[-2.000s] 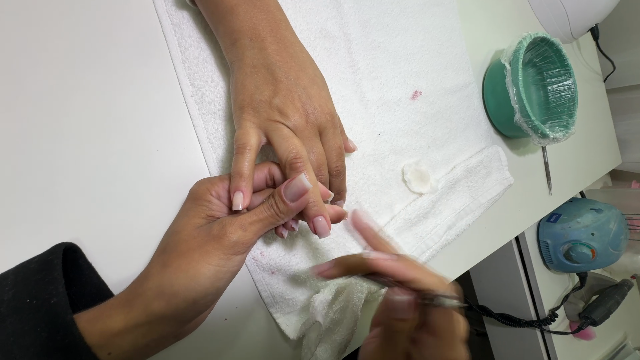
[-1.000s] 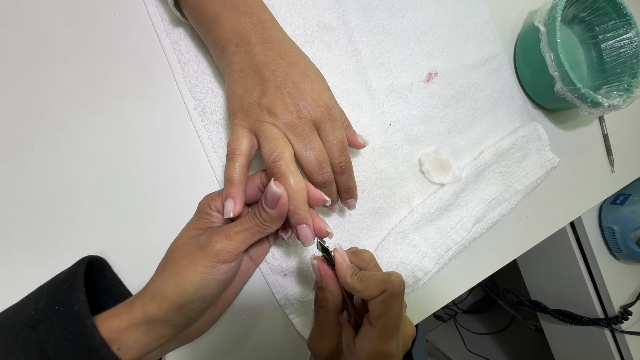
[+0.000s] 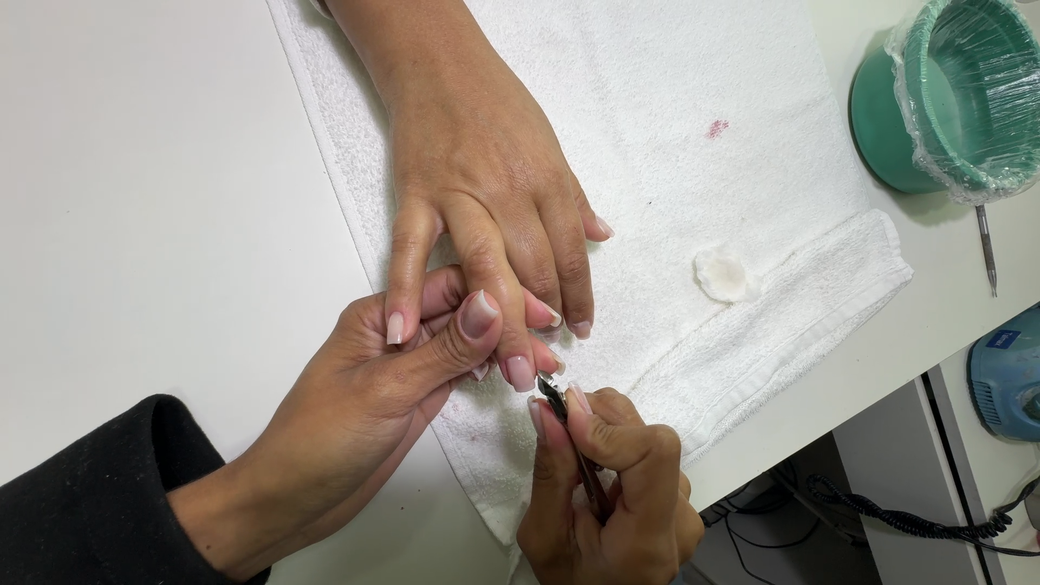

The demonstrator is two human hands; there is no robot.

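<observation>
My left hand [image 3: 390, 390], in a black sleeve, comes from the lower left and holds a finger of another person's hand [image 3: 487, 154], its thumb on top and its fingers underneath. That person's hand lies palm down over a white towel [image 3: 650, 146]. At the bottom centre my right hand [image 3: 617, 479] grips metal cuticle nippers [image 3: 583, 455]. The nippers' jaws are beside the nail of the held finger; whether they touch the skin is not clear. A flattened cotton pad [image 3: 725, 275] rests on the towel to the right.
A green bowl [image 3: 886, 122] lined with clear plastic stands at the upper right, a slim metal tool [image 3: 986, 250] next to it. Beyond the white table's [image 3: 146, 203] edge, at the lower right, are a blue device [image 3: 1007, 382], a coiled black cord [image 3: 902, 510] and loose cables.
My right hand, blurred and away from the held finger two seconds ago, has come in to its nail with the nippers. My left hand keeps its hold. The view has shifted.
</observation>
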